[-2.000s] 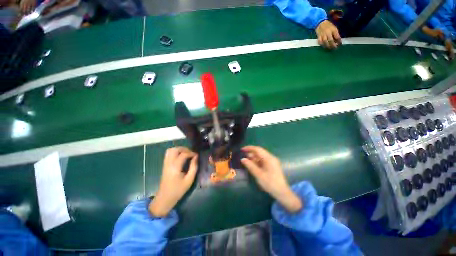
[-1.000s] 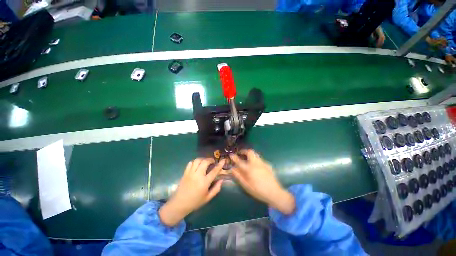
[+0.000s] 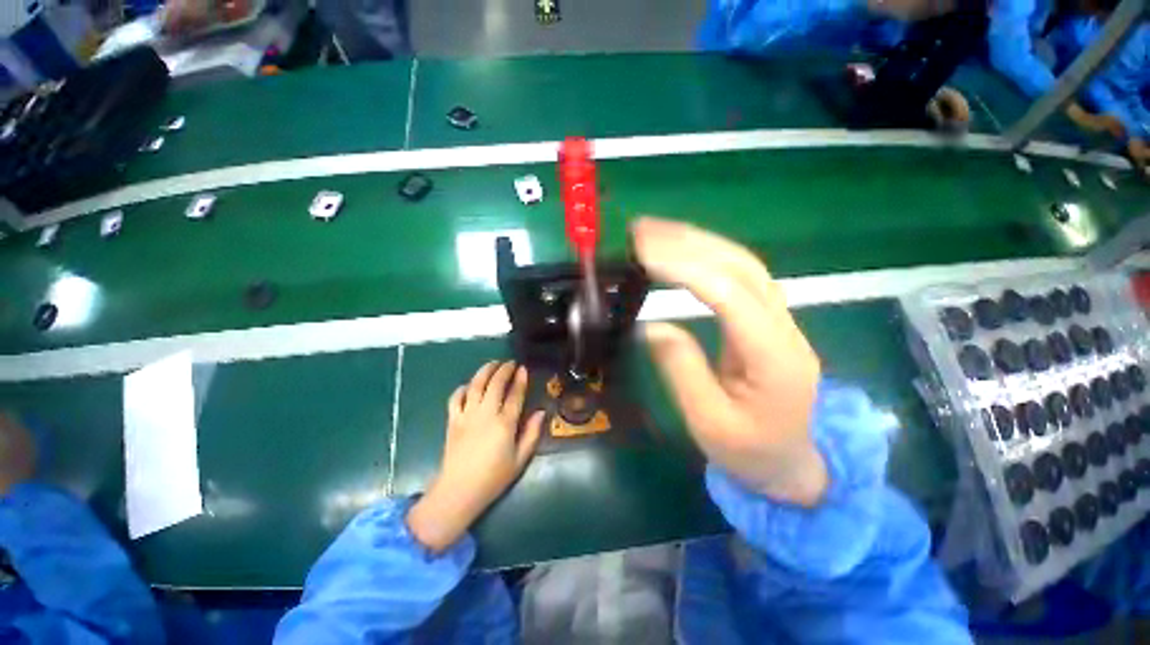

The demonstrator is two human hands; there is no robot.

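Observation:
The black press fixture (image 3: pixel 536 309) stands in front of me, its toggle clamp (image 3: pixel 586 315) upright with the red clamp handle (image 3: pixel 579 195) on top. A round black part (image 3: pixel 578 406) sits in the orange-brown locating nest (image 3: pixel 583 428) under the clamp. My left hand (image 3: pixel 486 435) rests on the left side of the fixture base, holding nothing that I can see. My right hand (image 3: pixel 744 359) is raised right of the clamp, blurred, with thumb and fingers apart and empty, not touching the red handle.
The green conveyor belt (image 3: pixel 883 202) behind the fixture carries spaced silver-white parts (image 3: pixel 327 204), a dark square part (image 3: pixel 414 187) and black discs (image 3: pixel 260 295). A blister tray (image 3: pixel 940 365) of discs is at right. White paper (image 3: pixel 162 441) lies at left. People in blue sleeves (image 3: pixel 782 25) are opposite.
Both hands have parted from over the nest. My right hand has risen beside the clamp; my left has moved to the base's left side. The disc in the nest is now uncovered. Belt parts have shifted left.

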